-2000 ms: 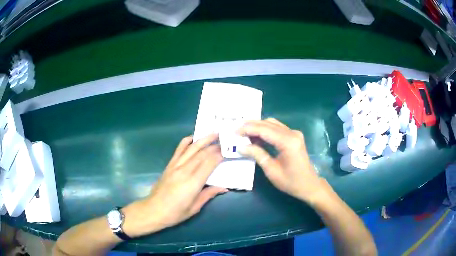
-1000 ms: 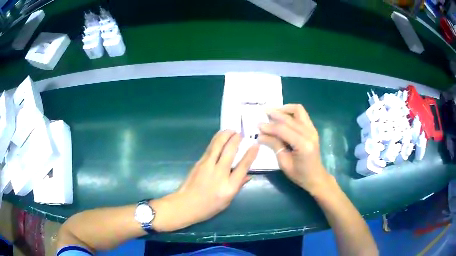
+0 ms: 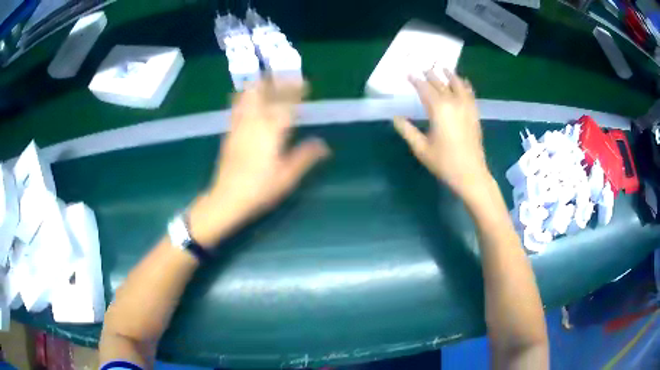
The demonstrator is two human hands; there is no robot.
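Note:
The white inner tray (image 3: 416,59) lies tilted on the green belt at upper centre, slightly blurred. My right hand (image 3: 452,134) is open, with its fingertips over the tray's near right edge and its thumb spread away. Two rows of white chargers (image 3: 258,50), prongs pointing away, stand on the belt left of the tray. My left hand (image 3: 257,148) is blurred, its fingertips at the near ends of these rows and its thumb apart. Whether it touches them is unclear.
A charger pile (image 3: 557,184) lies at right beside a red plastic holder (image 3: 611,155). White trays (image 3: 47,246) lean at far left. A white tray (image 3: 137,76), narrow white boxes (image 3: 78,45) and a larger carton (image 3: 488,23) are on the belt. A pale metal strip (image 3: 340,112) borders it.
The tray has moved from the worktop up onto the belt, and my right hand has followed it. My left hand has left the tray and reached forward-left. The charger rows have moved right.

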